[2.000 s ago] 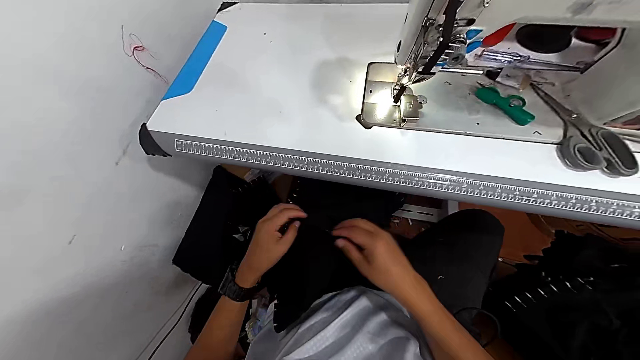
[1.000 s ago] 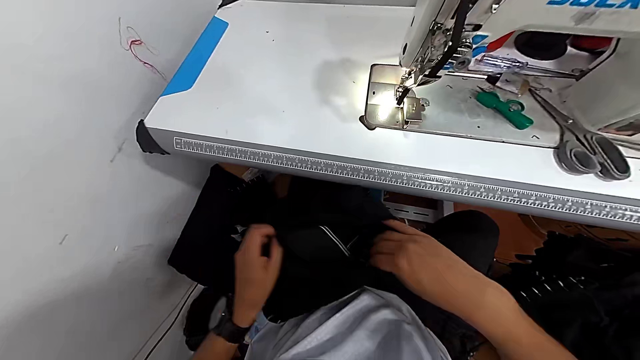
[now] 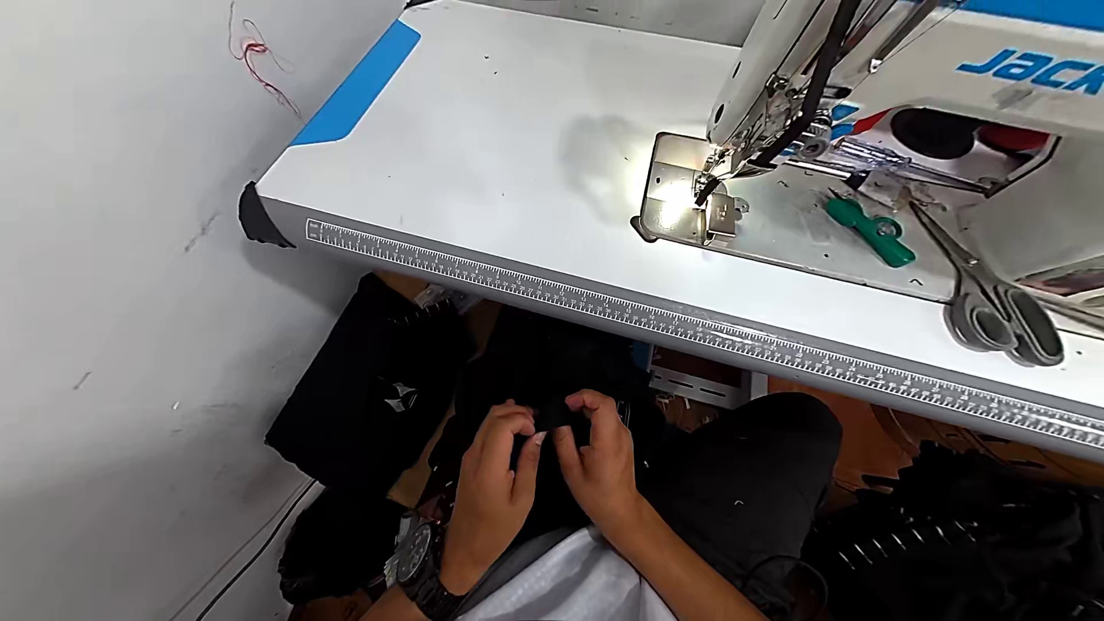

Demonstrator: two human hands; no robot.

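Note:
Over my lap, below the table's front edge, my left hand (image 3: 500, 461) and my right hand (image 3: 597, 457) are close together. Between them they pinch a piece of black fabric (image 3: 552, 416), thumbs and fingertips nearly meeting. Black cloth (image 3: 552, 354) spreads behind and beneath the hands, so where the pinched piece ends cannot be made out. On the table above stands a sewing machine (image 3: 776, 112); its lamp lights the needle plate (image 3: 677, 203), and a black strip hangs by the presser foot.
The white table (image 3: 483, 172) has a printed ruler (image 3: 604, 304) along its front edge. Grey-handled scissors (image 3: 992, 293) and a green thread snipper (image 3: 869, 231) lie at the right. Folded black cloth (image 3: 371, 388) sits at the left, a black fabric heap (image 3: 966, 526) at the lower right.
My hands were apart on the black cloth a second ago and have come together, now pinching a small portion of it. The striped detail between them earlier no longer shows there.

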